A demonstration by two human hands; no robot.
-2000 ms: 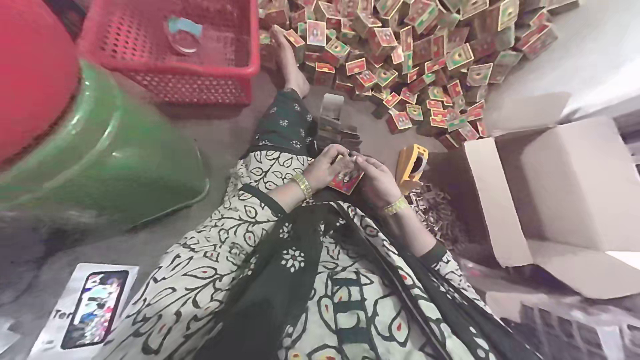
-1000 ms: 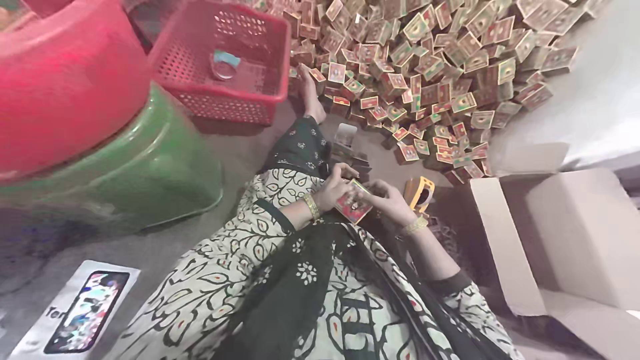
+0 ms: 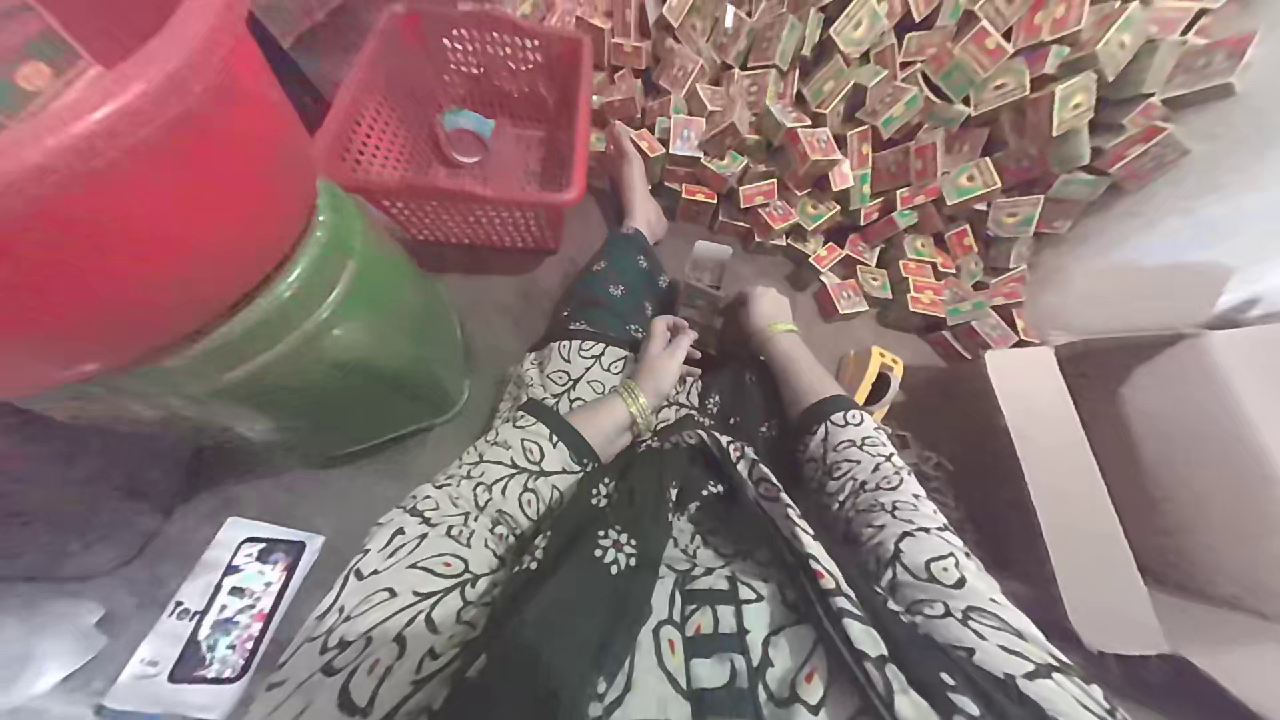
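Observation:
Above my lap is my left hand [image 3: 667, 358], its fingers partly curled, with nothing plainly visible in it. Farther forward and to the right, my right hand [image 3: 762, 312] reaches down beside a small container with a raised pale flap [image 3: 708, 265]; its fingertips are blurred and whatever they touch is hidden. The container stands on the floor just past my knees, near my bare foot [image 3: 640, 190]. A large heap of small red and green printed boxes [image 3: 845, 295] spreads beyond it. Right of my right wrist lies a yellow object with a dark opening [image 3: 876, 382].
A red perforated plastic basket [image 3: 480, 215] holding a roll of tape [image 3: 463, 140] stands at the upper left. Nearer are a red tub [image 3: 150, 220] and a green plastic tub [image 3: 370, 330]. An open cardboard box [image 3: 1075, 510] is at the right. A flat printed box [image 3: 215, 620] lies lower left.
My hands have moved apart, the right one forward to the small container. The small red printed box between them earlier no longer shows there. The view has shifted.

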